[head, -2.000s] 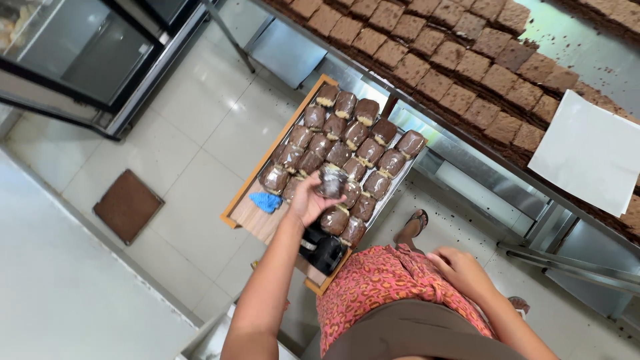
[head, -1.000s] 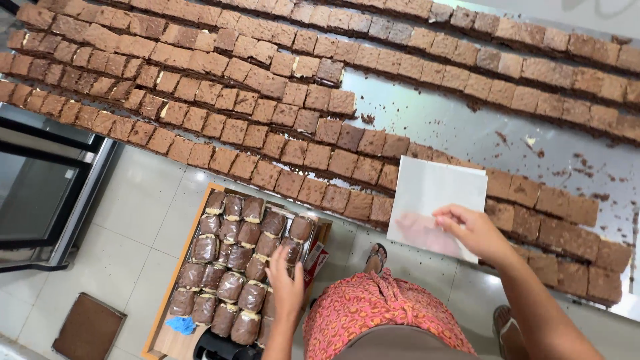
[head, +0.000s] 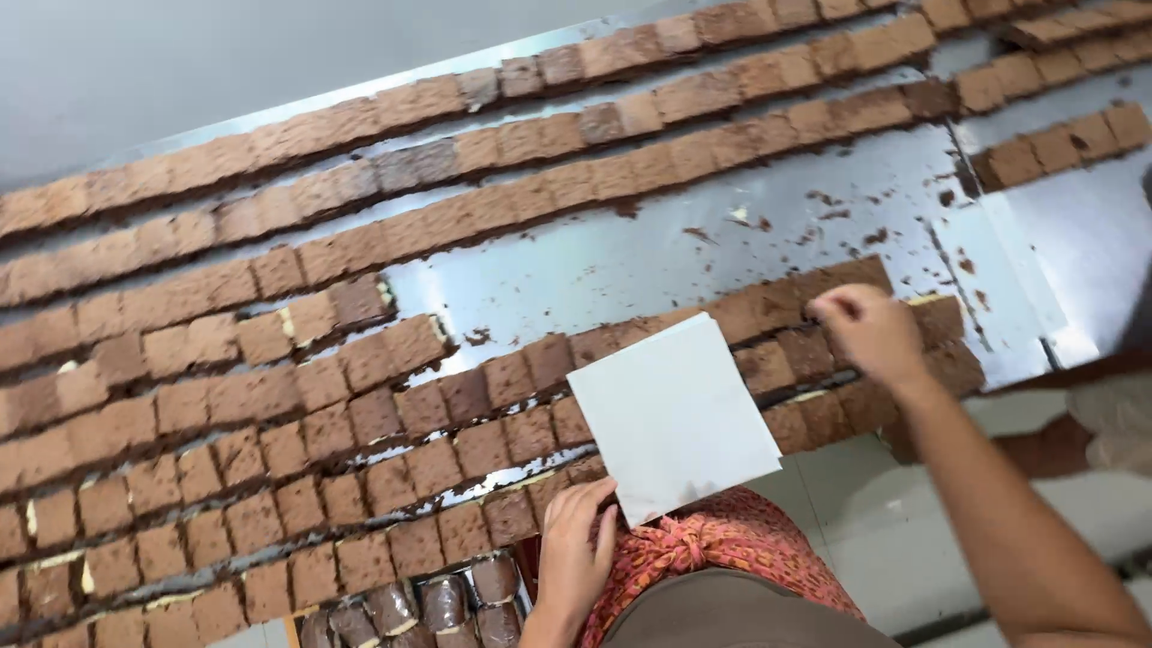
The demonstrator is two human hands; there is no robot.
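Note:
My left hand [head: 578,540] rests at the front edge of the metal table, its fingers touching the near-left edge of a stack of clear or white square sheets [head: 675,418]. My right hand [head: 868,333] is over the rows of cut chocolate cake [head: 765,310] to the right of the sheets, fingers curled together near the cake tops; whether it holds anything cannot be seen. The sheets lie on top of the cake rows. Wrapped cake pieces [head: 445,603] sit in a tray below the table edge, left of my left hand.
Long rows of cake squares [head: 486,207] cover much of the metal table [head: 648,261], with crumbs scattered between them. A short row [head: 1071,144] lies at the far right. Part of another person's arm [head: 1035,445] shows at the right edge, beyond my right forearm.
My left hand has moved from the tray of wrapped pieces to the sheets. My right hand has left the sheets and moved right, over the cake. The view has swung toward the table.

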